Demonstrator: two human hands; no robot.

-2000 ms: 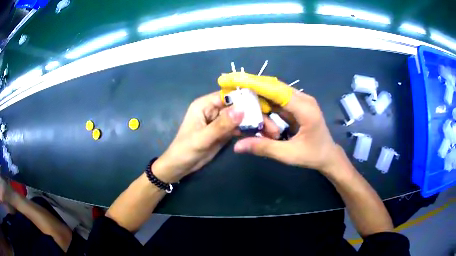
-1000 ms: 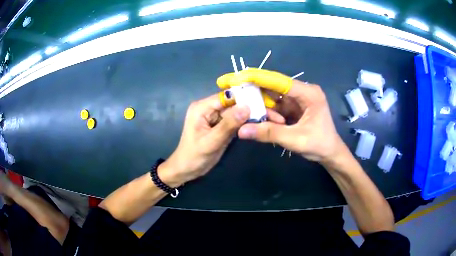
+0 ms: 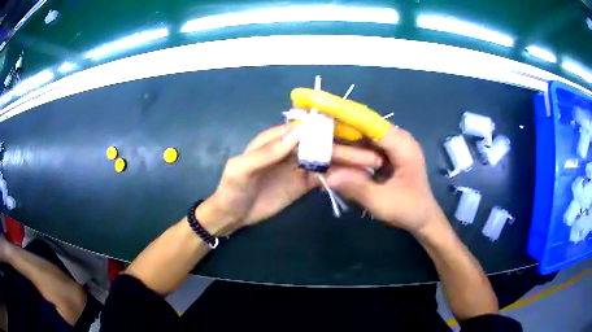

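Note:
A white wired unit (image 3: 315, 144) is held between my hands above the middle of the bench. Its dark end faces me, with pale wires (image 3: 333, 198) hanging below it. More pale wire ends stick up beyond my yellow-covered fingers. My left hand (image 3: 263, 170) grips the unit from the left side. My right hand (image 3: 383, 172) is at its right, with a long yellow finger cot (image 3: 341, 110) lying across the unit's far end. Whether my right hand also holds a second unit is hidden by its fingers.
Several translucent white housings (image 3: 458, 154) lie at the right beside the blue bin (image 3: 544, 188), which holds more. Three yellow discs (image 3: 170, 155) lie at left. A white rail (image 3: 259, 53) and green surface (image 3: 195, 45) are beyond. Another person's arm (image 3: 49, 279) is at lower left.
The unit has turned more upright, and its dark end and hanging wires now show below. My left thumb has moved from its front face to its side. The view has shifted slightly.

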